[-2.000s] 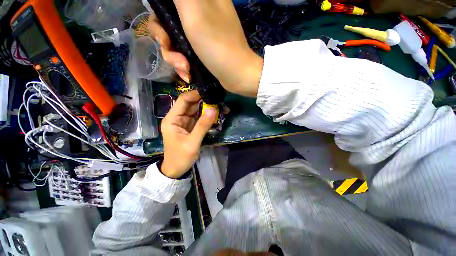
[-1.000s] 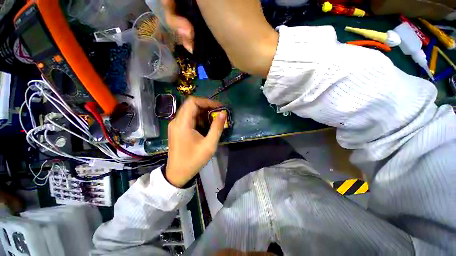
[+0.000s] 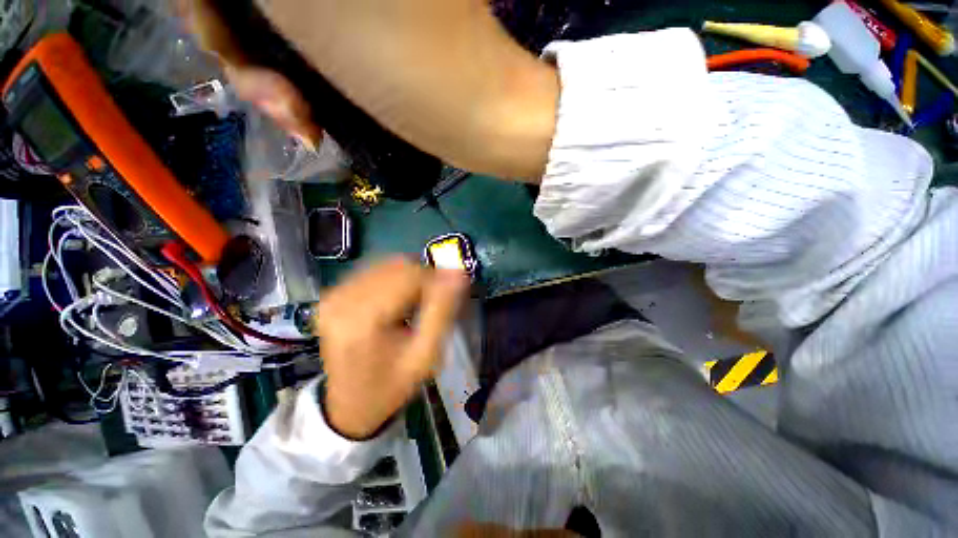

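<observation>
A watch case (image 3: 450,253) with a yellow-edged, bright battery face lies on the green mat near its front edge. My left hand (image 3: 380,342) is blurred just in front of it, thumb near the case; I cannot tell whether they touch. My right hand (image 3: 275,103) is blurred at the upper left, beside a thick black-shafted tool (image 3: 368,137); its grip is unclear. A dark rounded-square watch part (image 3: 330,232) lies to the left on the mat. Gold-coloured small parts (image 3: 366,191) lie by the tool's end, with dark tweezers (image 3: 445,187) beside it.
An orange multimeter (image 3: 126,158) and white cables (image 3: 79,278) are at left, foam trays (image 3: 184,408) below. A white bottle (image 3: 853,47), a yellow-nozzled item (image 3: 758,37) and orange handles (image 3: 758,59) lie at upper right. My right sleeve (image 3: 714,158) spans the mat.
My left hand has let go of the watch case and drawn back toward me. The case now lies on the mat. My right hand and the black tool have moved left.
</observation>
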